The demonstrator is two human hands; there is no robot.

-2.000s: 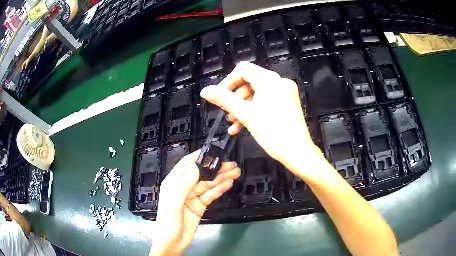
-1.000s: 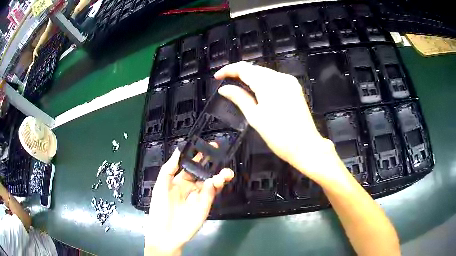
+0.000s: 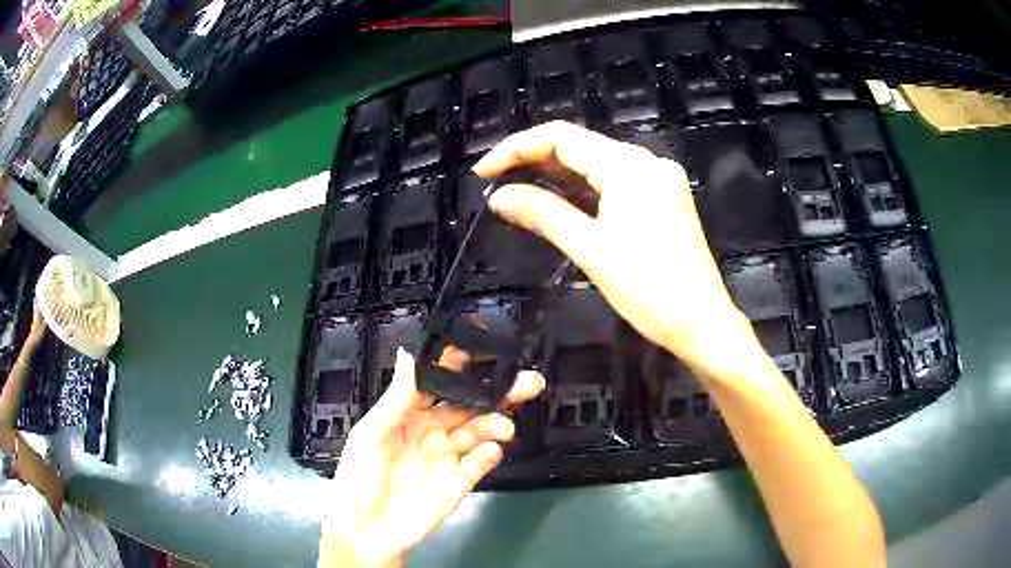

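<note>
A black phone housing (image 3: 496,261) is held tilted over the blister tray (image 3: 621,442), its openings at the lower end. My left hand (image 3: 427,444) holds that lower end between thumb and fingers. My right hand (image 3: 621,222) grips the upper end between thumb and fingers. The tray has three rows of phone-shaped pockets, most with housings; one pocket in the middle row looks plain and dark. Whether a small part is under my right fingertips cannot be told.
Loose small parts (image 3: 241,388) lie on the green bench left of the tray. A round cream fan (image 3: 78,307) and another person's arm (image 3: 24,372) are at the left edge. A yellowish board (image 3: 962,108) is at upper right, a red strip (image 3: 438,22) behind the tray.
The housing has turned in both hands, now showing a darker, flatter face than a second ago. The other person's arm has risen toward the fan.
</note>
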